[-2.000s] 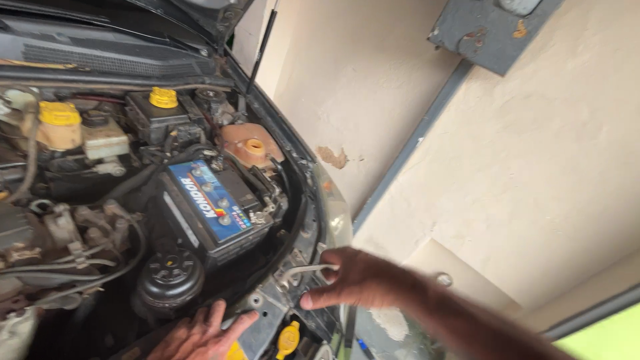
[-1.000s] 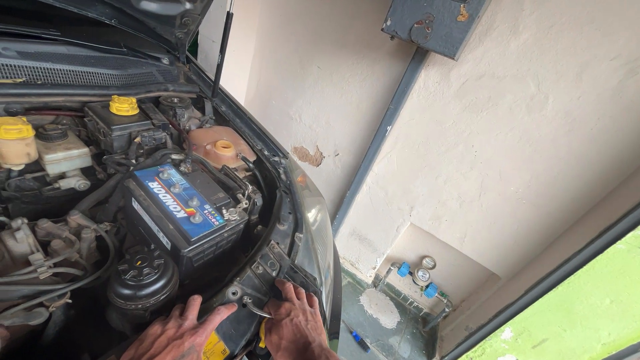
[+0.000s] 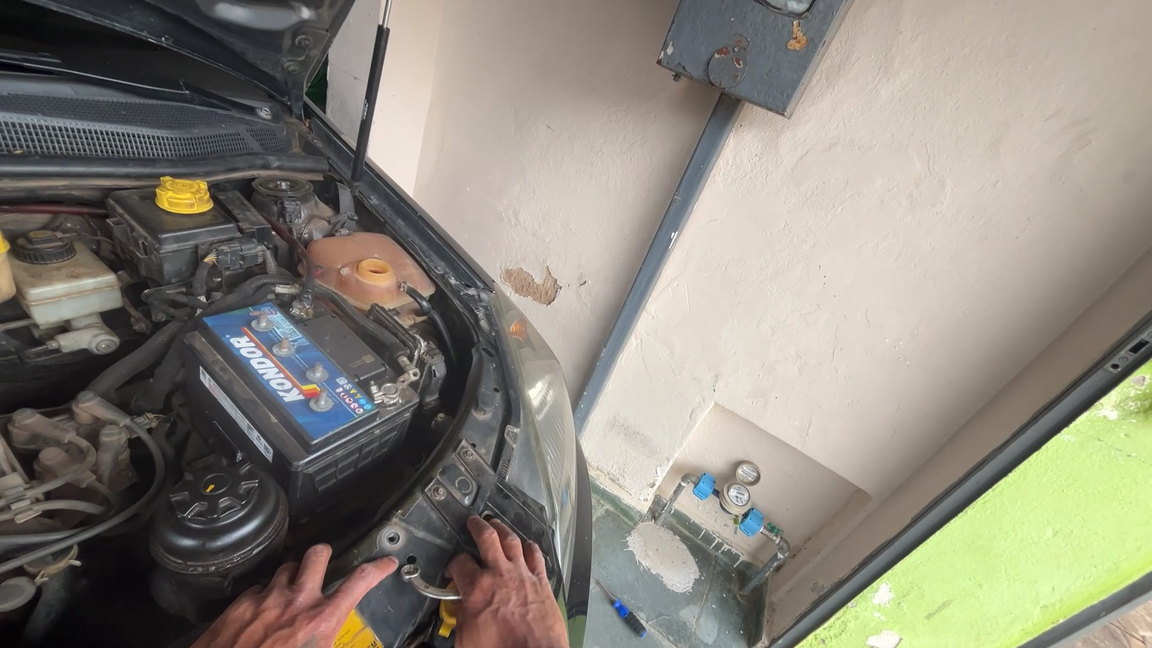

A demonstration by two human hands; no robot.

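Note:
At the bottom centre, my right hand (image 3: 508, 589) rests over the front panel beside the headlight (image 3: 544, 405). A curved metal wrench (image 3: 432, 588) runs out from under it, its ring end by a hole in the panel; how the hand holds it is partly hidden. My left hand (image 3: 297, 601) lies with spread fingers on the panel's edge, its index fingertip near another hole, nothing seen in it. Behind the hands stand a black round reservoir (image 3: 216, 517) and a car battery (image 3: 297, 387) with a blue top label. A yellow cap (image 3: 447, 619) shows beside my right hand.
An orange-brown coolant tank (image 3: 369, 270) without a cap sits behind the battery. The raised hood (image 3: 225, 36) is above, with a gas strut (image 3: 371, 99). At right are a wall (image 3: 855, 225), a water meter (image 3: 736, 495) and a blue-handled screwdriver (image 3: 628, 619) on the floor.
My right hand, earlier raised above the panel with the wrench, has come down onto the panel. My left hand stays at the panel's edge. The view has shifted.

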